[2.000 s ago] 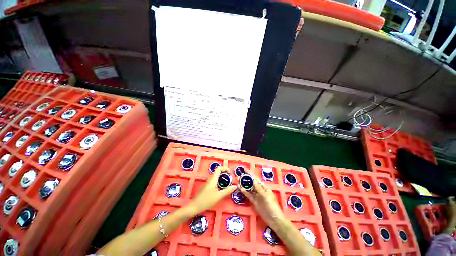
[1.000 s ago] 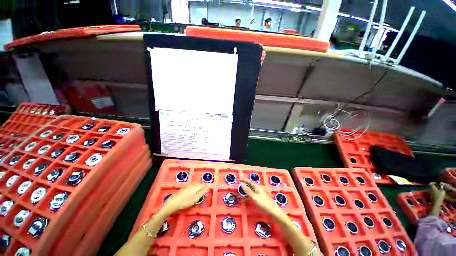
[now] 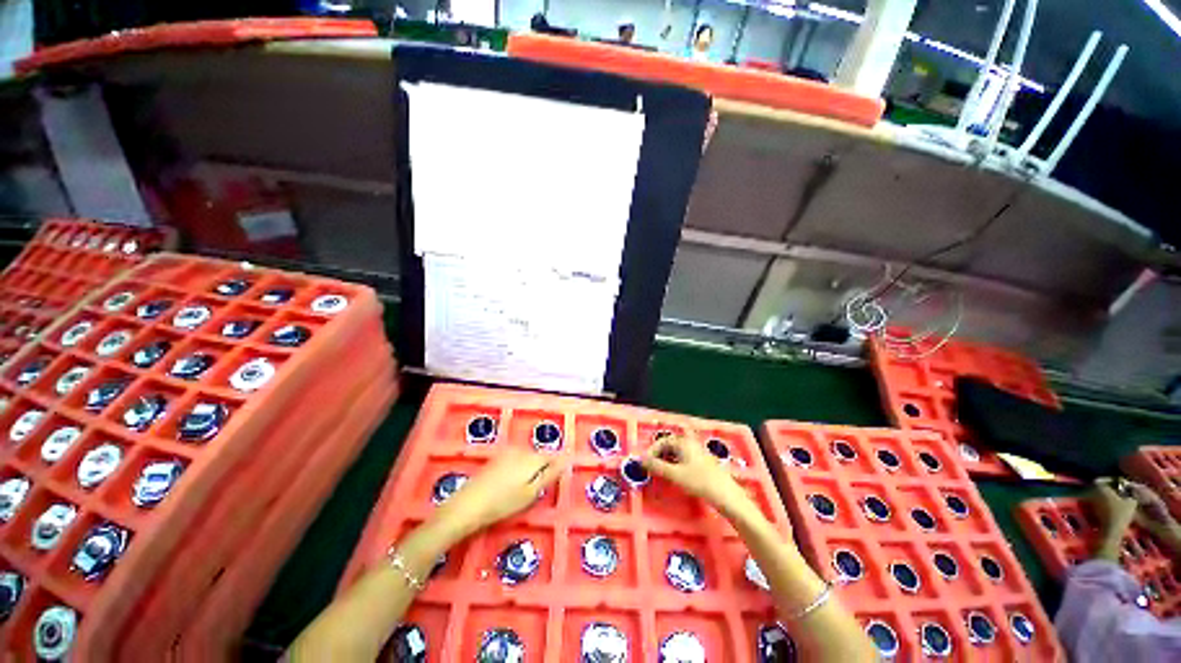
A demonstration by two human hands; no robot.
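Note:
Round watch heads sit in the square pockets of the red-orange working tray (image 3: 557, 598); the back row shows black dials. My left hand (image 3: 503, 490) is over the second row at left, fingers bent down; whether it holds anything is hidden. My right hand (image 3: 697, 469) is at the back right of the tray, its fingertips over a back-row watch head (image 3: 663, 444). A black-dial watch head (image 3: 635, 470) shows at its fingers, off the pocket grid, and appears held. Watch heads in the nearer rows show silvery faces.
A tall stack of red-orange trays (image 3: 304, 447) stands at left. A right-hand tray (image 3: 848, 538) holds black-dial watch heads. A white sheet (image 3: 525, 233) on a black board stands behind. A black cloth or pouch (image 3: 1036, 427) and another person's hands (image 3: 1124, 503) are at far right.
The two watch heads earlier held up between my hands are no longer together there. My hands have moved apart and down to the tray. My right fingertips have shifted to the back row.

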